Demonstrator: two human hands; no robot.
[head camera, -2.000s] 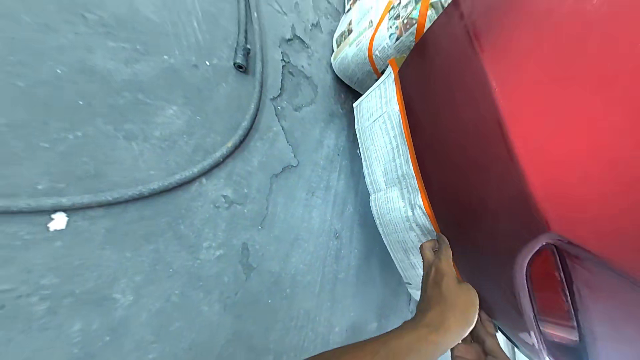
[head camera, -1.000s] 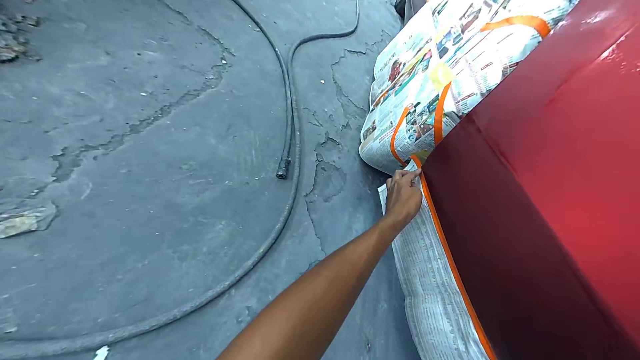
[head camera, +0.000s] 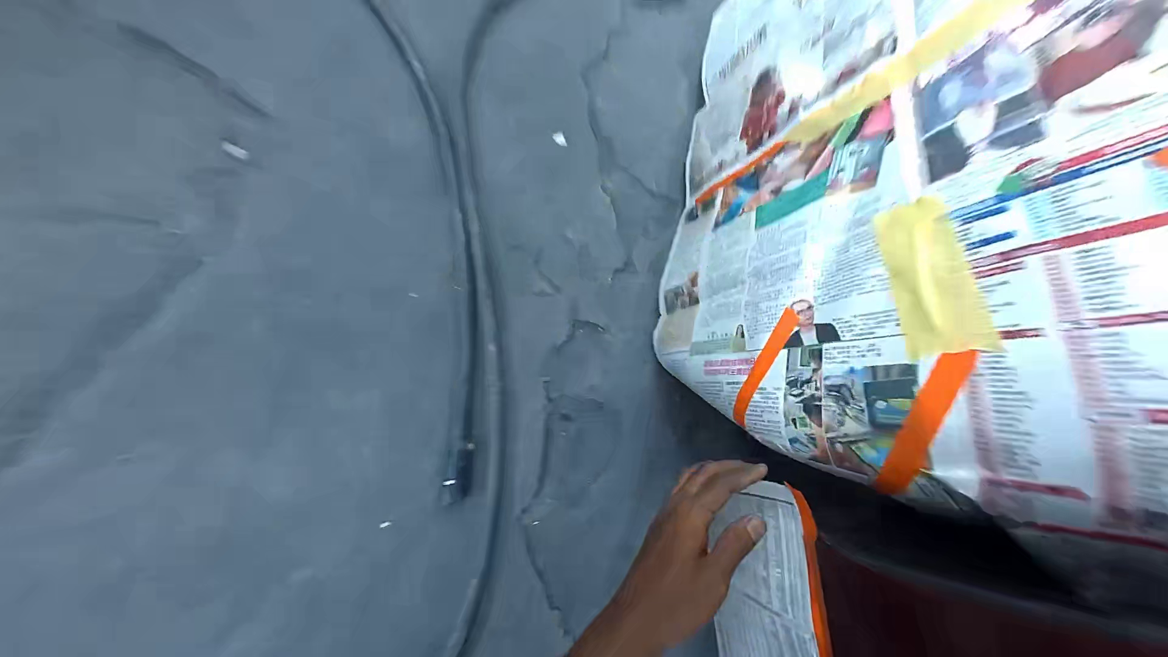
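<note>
My left hand (head camera: 680, 557) is at the bottom centre, its fingers and thumb apart, at the top end of a newspaper strip (head camera: 766, 566). Orange masking tape (head camera: 810, 566) runs along the strip's right edge, against a dark red painted panel (head camera: 899, 602). Just above, newspaper sheets (head camera: 849, 274) wrap a large rounded part, held by orange tape pieces (head camera: 926, 420) and yellow tape (head camera: 935, 278). A dark gap lies between the wrapped part and the panel. My right hand is out of view.
A grey rubber hose (head camera: 488, 319) runs up and down the grey floor (head camera: 274, 383), with a dark hose end fitting (head camera: 459, 473) beside it. The floor is cracked and flaked, with small pale scraps (head camera: 234, 150) on it.
The view has moved closer to the newspaper-wrapped part. My left hand, touching the strip's upper end a second ago, now has its fingers spread there.
</note>
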